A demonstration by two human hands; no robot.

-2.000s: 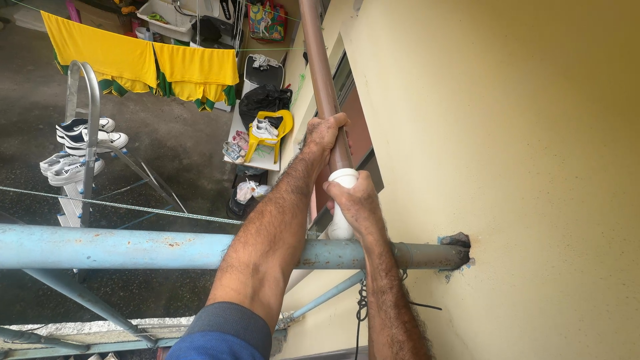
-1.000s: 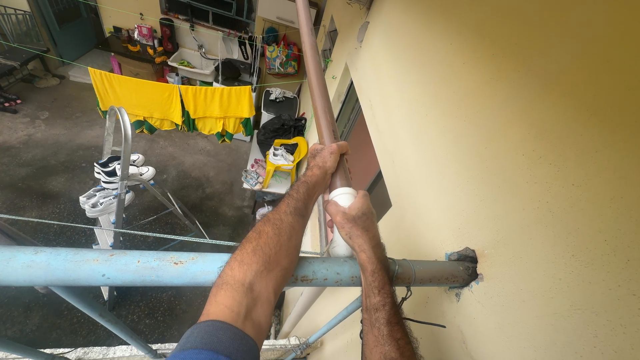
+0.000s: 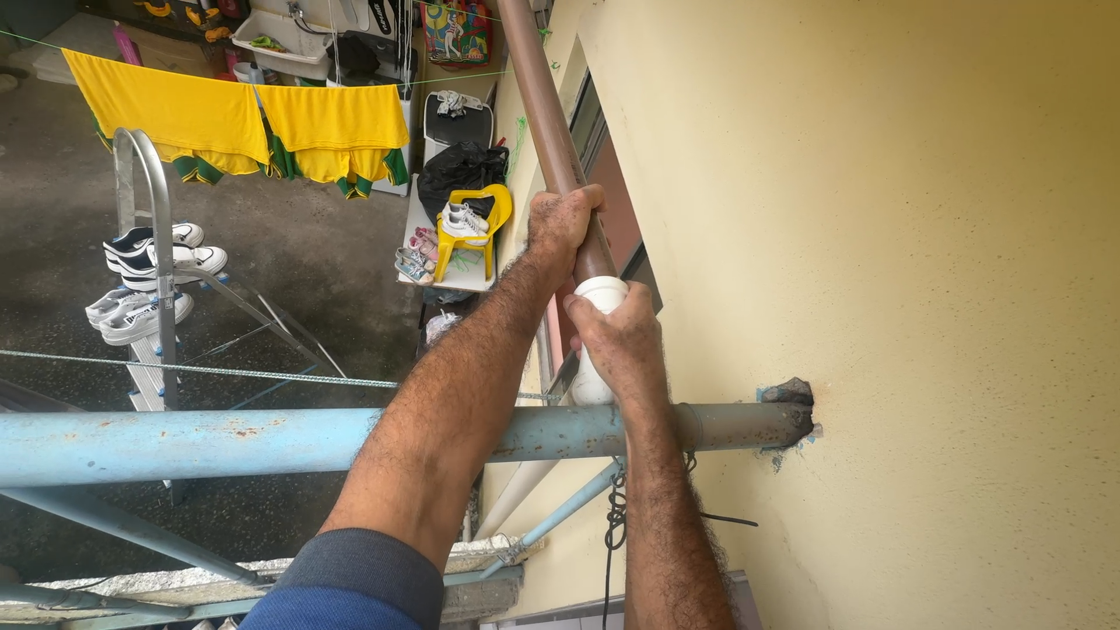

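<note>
A long brown plastic pipe point(image 3: 544, 105) slants down from the top of the view, beside the wall. My left hand point(image 3: 564, 226) is wrapped around it near its lower end. Just below, my right hand point(image 3: 621, 337) grips a white plastic pipe fitting point(image 3: 595, 372), its rim around or against the end of the brown pipe; how deep the pipe sits cannot be told. The fitting's lower part reaches the light-blue metal pipe point(image 3: 201, 444), which passes beneath both forearms and enters a rough hole in the wall.
The yellowish wall point(image 3: 875, 219) fills the right side. Far below at left are an aluminium stepladder point(image 3: 164, 262) with white shoes point(image 3: 140, 317) on it, yellow clothes point(image 3: 166, 105) on a line, and a yellow plastic chair point(image 3: 499, 210). A black cord point(image 3: 616, 516) hangs below the blue pipe.
The view has tilted and shifted. Both hands keep about the same hold on the brown pipe and the white fitting.
</note>
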